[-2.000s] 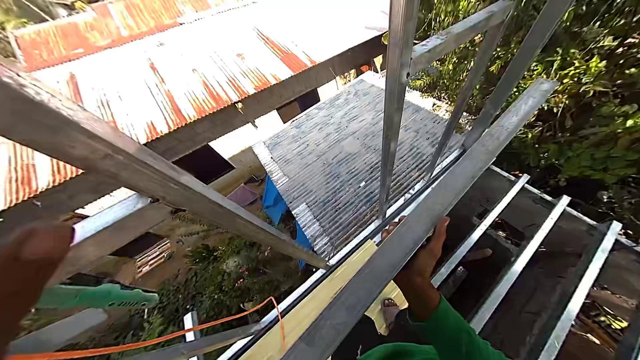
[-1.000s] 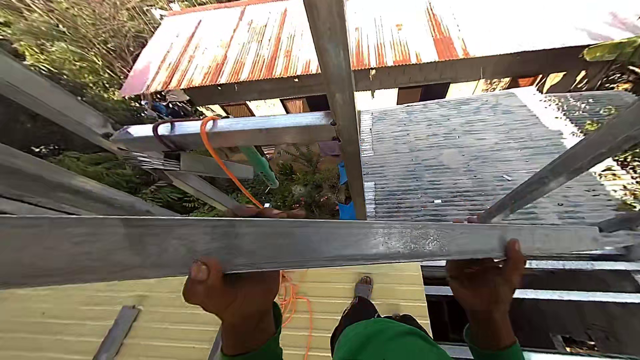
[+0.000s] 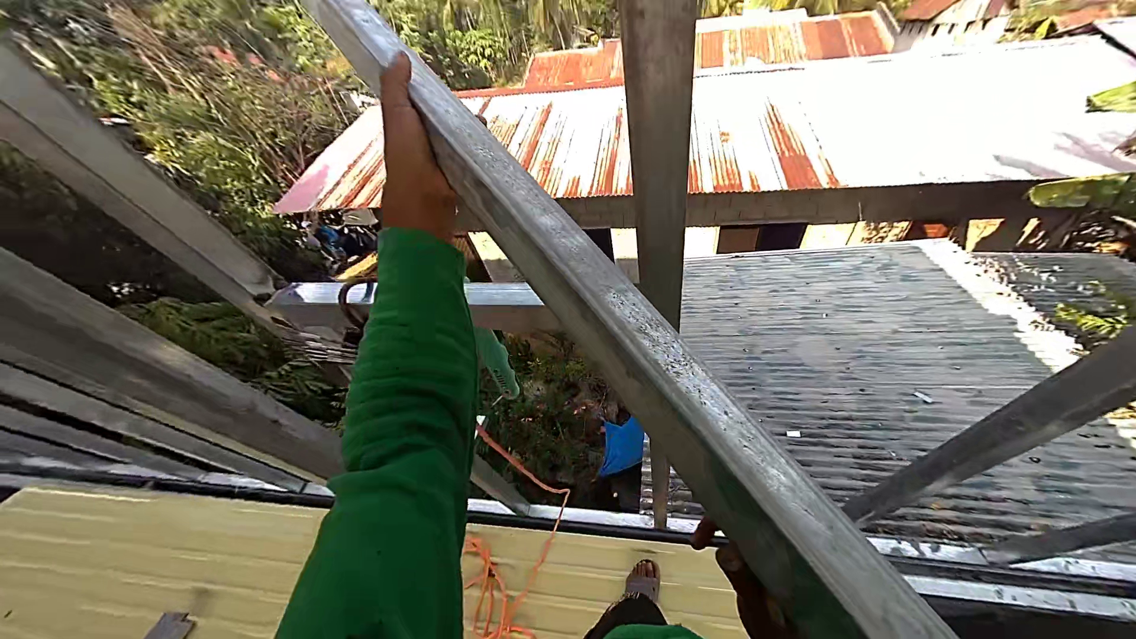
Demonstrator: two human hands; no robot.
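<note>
A long grey metal beam (image 3: 612,311) slants across the head view from the top left to the bottom right. My left hand (image 3: 413,151), in a green sleeve, holds its upper part with the arm stretched out. Lower down, my right hand (image 3: 745,577) grips the beam's underside near the bottom of the view; the beam hides part of it. Behind the left forearm is a horizontal metal member (image 3: 506,306) with a dark cord looped round it. A green tool (image 3: 497,362), partly hidden, hangs below that member.
Upright and slanting metal posts (image 3: 658,160) stand around me. My sandalled foot (image 3: 643,579) is on yellow corrugated sheeting (image 3: 222,559), near an orange cord (image 3: 488,586). Beyond the edge lie a grey corrugated roof (image 3: 843,355) and a rusty metal roof (image 3: 577,142), lower down.
The beam has turned from level to a steep slant. My left hand has gone up and away with its upper part, while my right hand is at its lower part.
</note>
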